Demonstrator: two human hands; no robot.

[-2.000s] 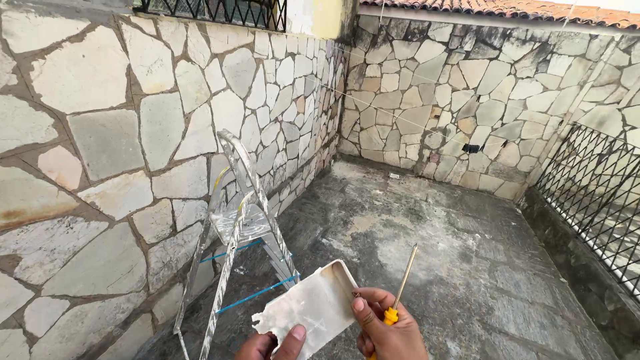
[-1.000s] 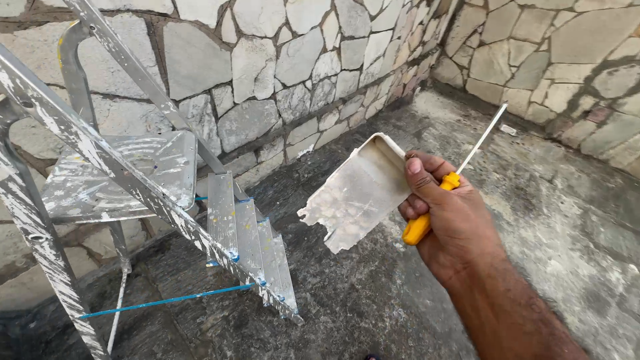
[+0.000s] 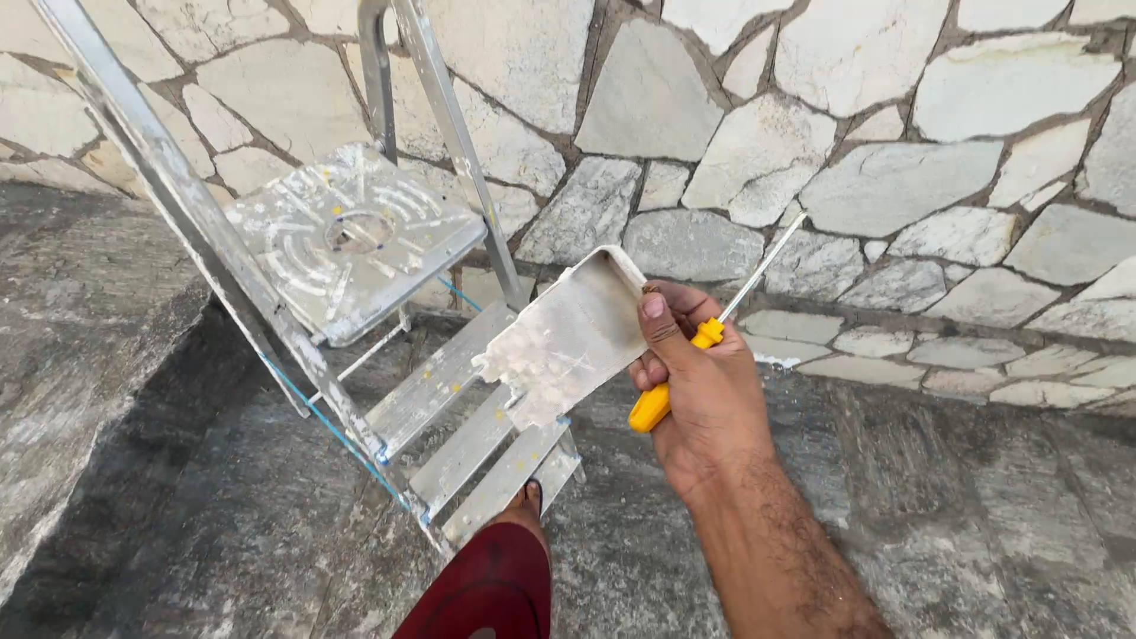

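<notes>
My right hand (image 3: pixel 701 382) holds two things together. Between thumb and fingers it pinches the edge of a broken, light-coloured cover piece (image 3: pixel 577 337) with a rounded corner and a ragged, crusted end. Against the palm lies a screwdriver (image 3: pixel 706 335) with a yellow handle, its metal shaft pointing up and to the right. Behind the piece stands a paint-spattered aluminium stepladder (image 3: pixel 470 382), with its square top platform (image 3: pixel 355 235) at the left. My left hand is out of the frame.
A foot in a flip-flop (image 3: pixel 531 501) is at the lowest ladder steps. Blue cord (image 3: pixel 333 430) runs along the ladder's side. The irregular stone wall (image 3: pixel 763 160) rises behind, above a worn, stained floor (image 3: pixel 932 497). A dark edge in the floor lies at the left.
Two seconds ago both hands were on the broken piece; my left hand has since gone from view. The view has swung down towards the ladder, and a foot now shows at its steps.
</notes>
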